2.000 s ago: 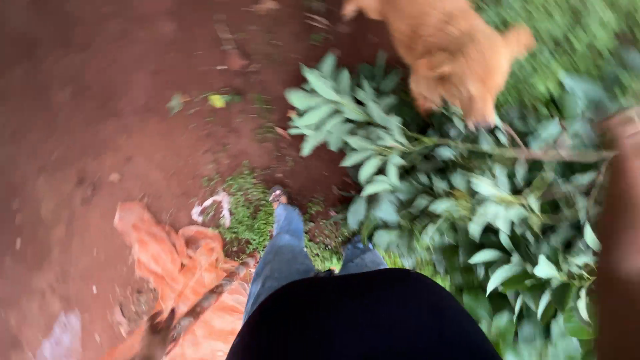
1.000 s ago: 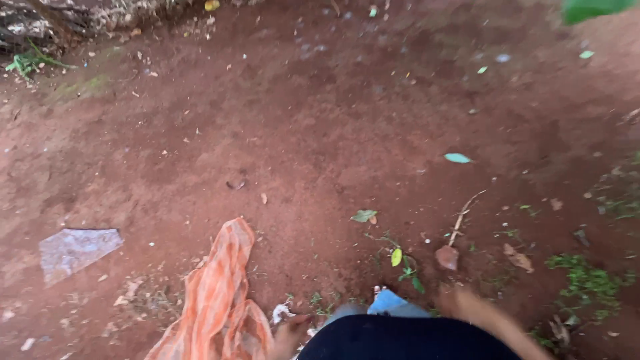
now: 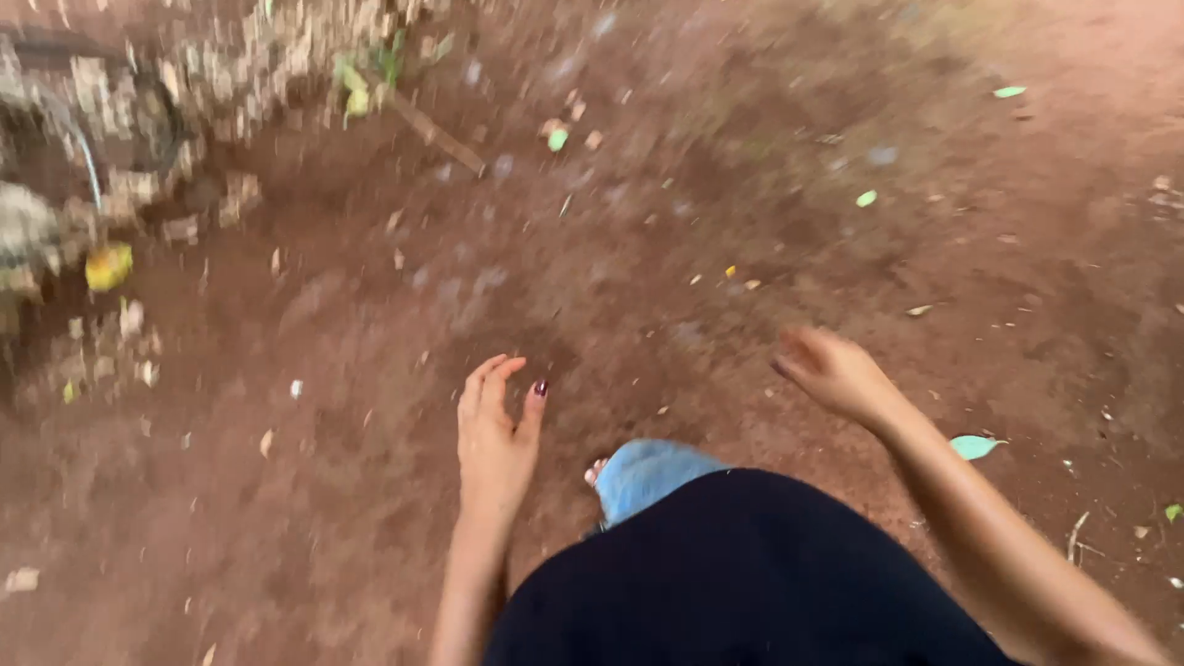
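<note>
My left hand is held over the reddish bare soil, its thumb and fingers apart and nothing in it. To the right, my right hand hangs above the same ground, blurred, with its fingers curled and no object visible in it. Between and below the hands are my dark top and a light blue trouser leg, with toes just showing beside the leg. A green leaf lies on the soil right of my right forearm.
Dry leaf litter runs along the upper left, with a stick at its edge. A yellow leaf lies at the left. Small green leaves, one of them at the upper right, are scattered over the soil.
The view has moved off the leafy branch, the dog and the orange cloth seen earlier. Both my hands now show fully above the ground; one second ago they were low in view and partly hidden.
</note>
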